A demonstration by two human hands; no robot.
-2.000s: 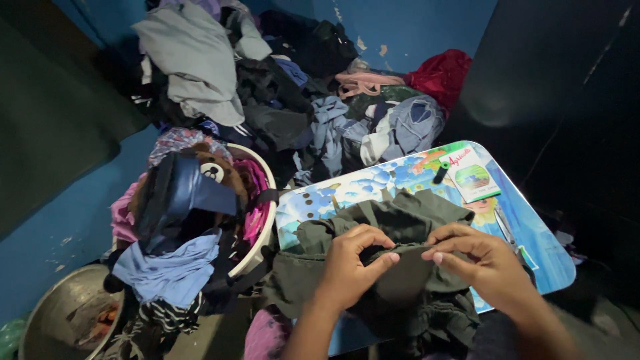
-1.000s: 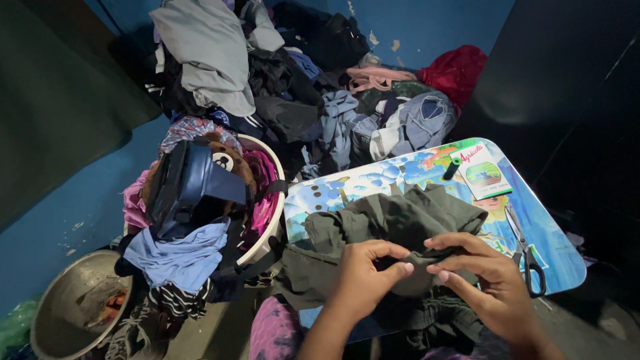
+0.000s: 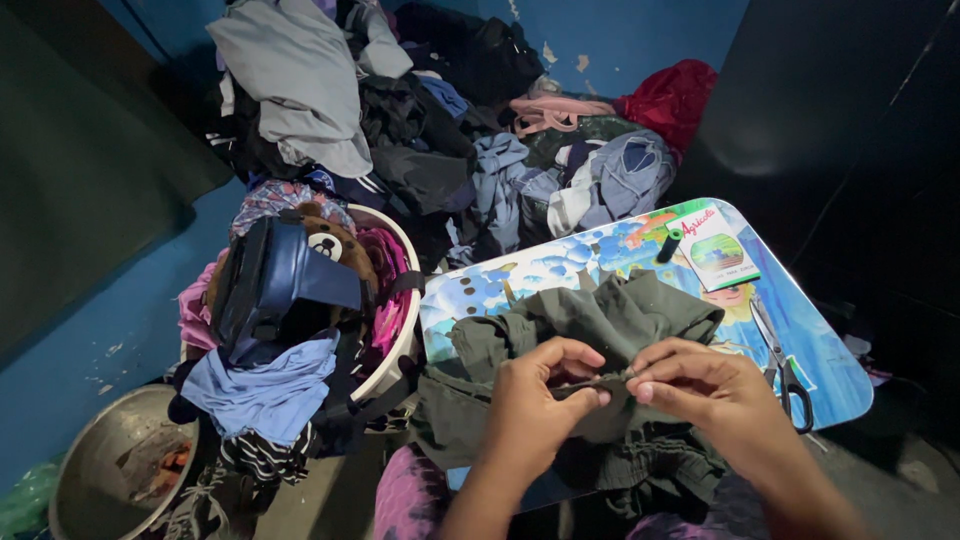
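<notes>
A dark olive-green cloth garment (image 3: pixel 600 322) lies bunched over a small table with a printed top (image 3: pixel 817 360). My left hand (image 3: pixel 544 397) pinches the garment's edge between thumb and fingers. Just to its right, my right hand (image 3: pixel 697 382) grips the same edge with its fingertips; whether a needle is between them cannot be made out. Black-handled scissors (image 3: pixel 780 360) lie on the table beyond my right hand. A dark spool of thread with a green end (image 3: pixel 669 246) stands next to a printed needle packet (image 3: pixel 712 249) near the table's back edge.
Left of the table, a white basket (image 3: pixel 409 315) holds clothes, a brown teddy bear (image 3: pixel 352 262) and a dark blue headset-like object (image 3: pixel 274 277). A metal basin (image 3: pixel 90 465) sits at lower left. Heaped clothes (image 3: pixel 300 82) lie behind, against a blue wall.
Both hands have stayed on the garment's edge with small finger movements. The scissors show more fully than two seconds ago, when the garment and right hand covered part of them.
</notes>
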